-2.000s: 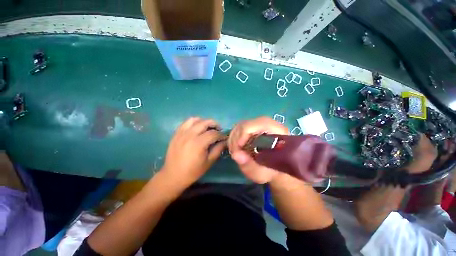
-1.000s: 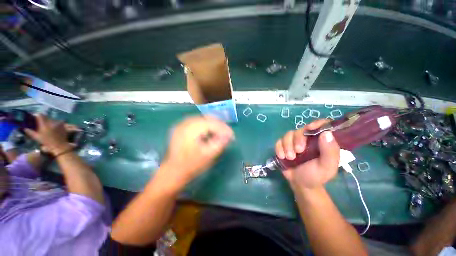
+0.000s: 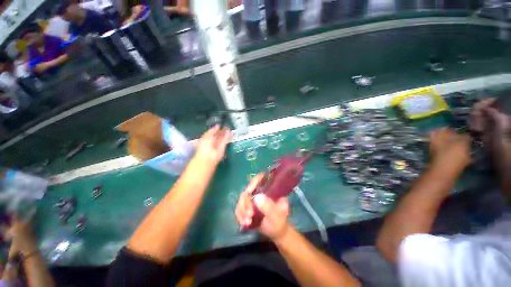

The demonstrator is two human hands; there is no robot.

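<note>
The frame is blurred. My right hand (image 3: 268, 212) grips the dark red electric screwdriver (image 3: 287, 175) above the green bench (image 3: 215, 210). My left hand (image 3: 214, 143) is stretched forward to the white rail beside the post. A small dark module (image 3: 215, 119) shows at its fingertips; whether the fingers hold it cannot be told. Thin white rings (image 3: 274, 144) lie scattered between the post and the screwdriver, and a single ring (image 3: 148, 201) lies to the left. The tip of the screwdriver cannot be made out.
The open carton (image 3: 147, 140) stands left of my left hand. The white post (image 3: 227, 78) rises from the rail (image 3: 286, 124). A module heap (image 3: 372, 148) and yellow-rimmed tray (image 3: 420, 103) are at right, near a co-worker's arm (image 3: 417, 188). Another person's hands are at far left.
The view has swung right. My left hand has moved forward from above the bench to the rail by the post. The screwdriver has come off the module it was on; that module is no longer visible there.
</note>
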